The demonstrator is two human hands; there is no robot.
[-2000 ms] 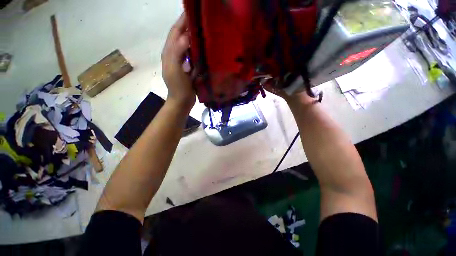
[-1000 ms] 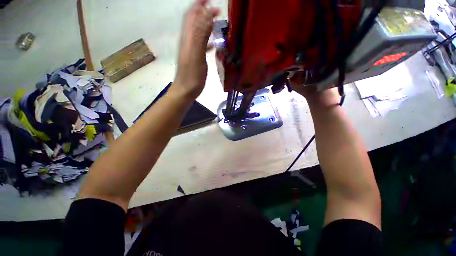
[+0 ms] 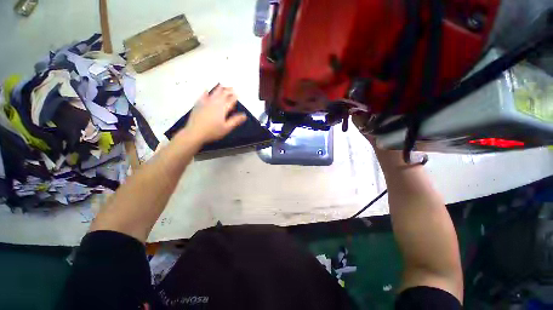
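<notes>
A black fabric stack (image 3: 242, 134) lies on the table, its right corner at the silver base plate (image 3: 303, 150) of the cutting machine. The red motor body (image 3: 339, 54) fills the upper middle and hides most of the knife. My left hand (image 3: 215, 115) rests flat on top of the stack, fingers spread, gripping nothing. My right hand (image 3: 362, 120) is mostly hidden behind the motor body; only the wrist side shows, so its grip cannot be seen.
A tan-gold weight block (image 3: 160, 45) lies behind the stack. Heaped fabric offcuts (image 3: 73, 127) are at the left, with a thin wooden strip (image 3: 105, 27) behind them. A grey control box (image 3: 485, 115) with red digits is at the right. A black cable crosses it.
My left hand has come down from beside the motor onto the fabric stack. The stack's corner now overlaps the base plate edge. The motor body appears larger, and the view has shifted.
</notes>
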